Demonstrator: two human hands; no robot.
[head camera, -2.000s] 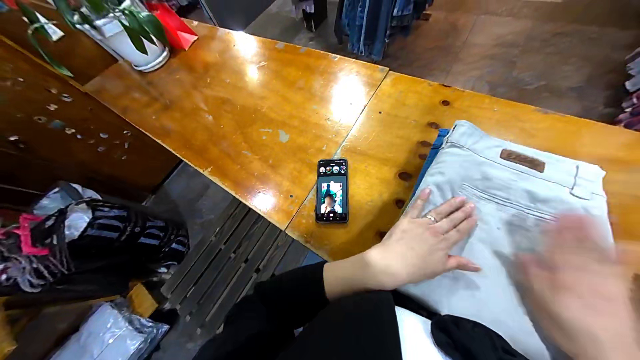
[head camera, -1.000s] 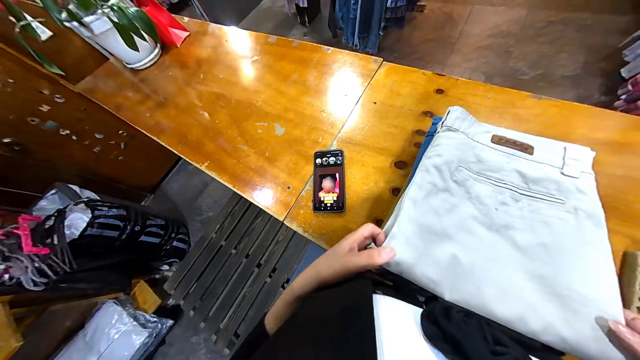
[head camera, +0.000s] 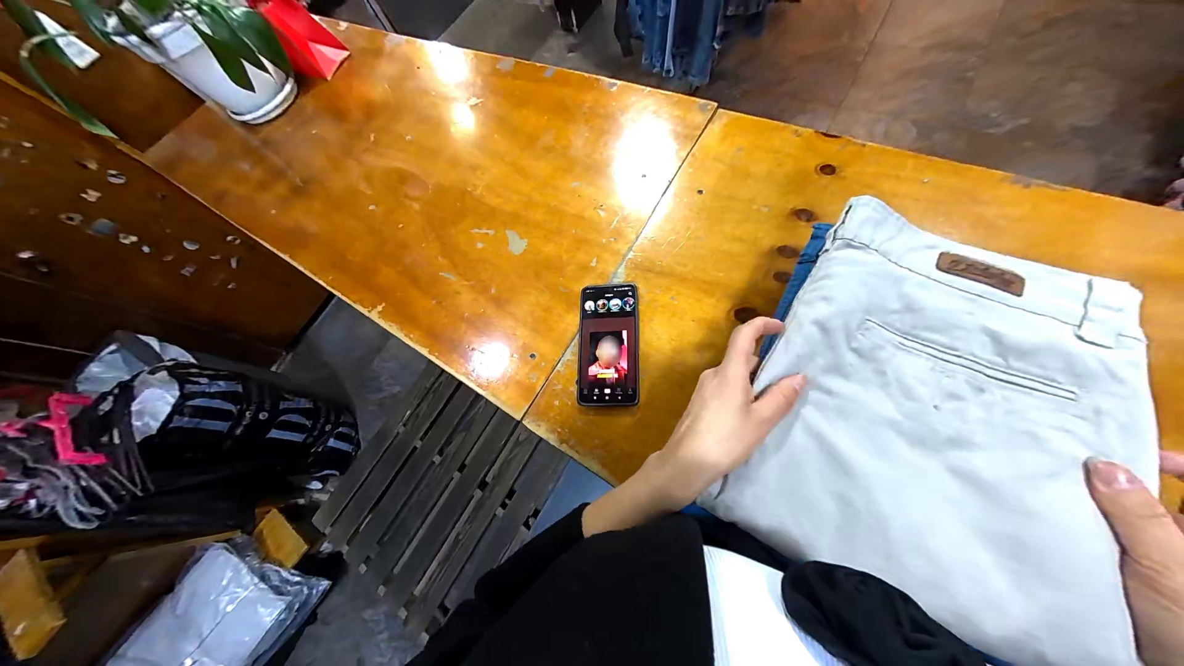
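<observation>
A pair of folded light-grey trousers (head camera: 934, 435), with a brown patch at the waistband, lies at the right of the wooden counter. My left hand (head camera: 726, 412) grips their left edge, thumb on top and fingers at the side. At the right edge my right hand (head camera: 1142, 527) has its thumb on the cloth; its other fingers are mostly hidden or cut off by the frame. Blue denim (head camera: 803, 277) shows beneath the trousers on the left. A smartphone (head camera: 608, 356) with its screen lit lies face up on the counter, left of my left hand.
The wooden counter (head camera: 398, 203) has a seam near the phone. A potted plant (head camera: 236, 79) and a red paper item (head camera: 301, 37) stand at its far left. Below left are a black bag (head camera: 259, 416), plastic-wrapped clothing (head camera: 208, 601) and a slatted wooden platform (head camera: 435, 472). Jeans (head camera: 680, 37) hang beyond.
My left hand has moved up along the trousers' left edge. My right hand, blurred over the cloth two seconds ago, is now at the right edge. The phone's screen picture has changed.
</observation>
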